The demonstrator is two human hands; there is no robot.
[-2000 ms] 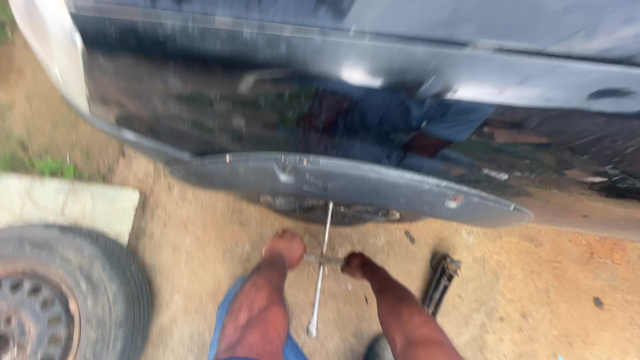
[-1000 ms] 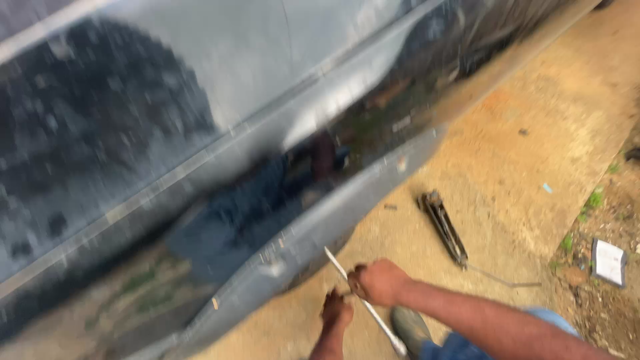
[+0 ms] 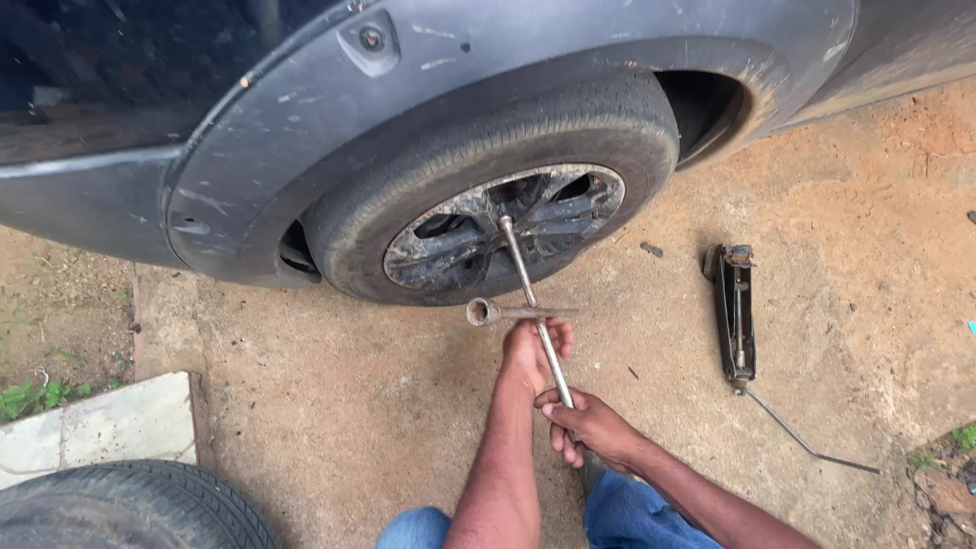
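A four-way lug wrench (image 3: 553, 362) reaches from the hub area of the car wheel (image 3: 488, 160) toward me, its far socket against the middle of the dirty rim (image 3: 579, 221). My right hand (image 3: 591, 423) is closed around the near end of its long shaft. Just under the crossing of the bars is my left hand (image 3: 530, 351), fingers curled upward behind the shaft; whether it grips the metal cannot be told. One cross arm ends in a large open socket left of the shaft. The wheel sits under the grey plastic fender trim (image 3: 305, 137).
A scissor jack (image 3: 738, 320), folded down, lies on the concrete at the right with its bent crank rod (image 3: 812, 450). A loose tire (image 3: 137, 507) rests at the lower left beside a pale tiled slab (image 3: 126, 427). Dark car bodywork (image 3: 122, 76) spans the top.
The view has swung and now shows the car wheel fully. My right hand has gone from near the wrench's crossing to its near end.
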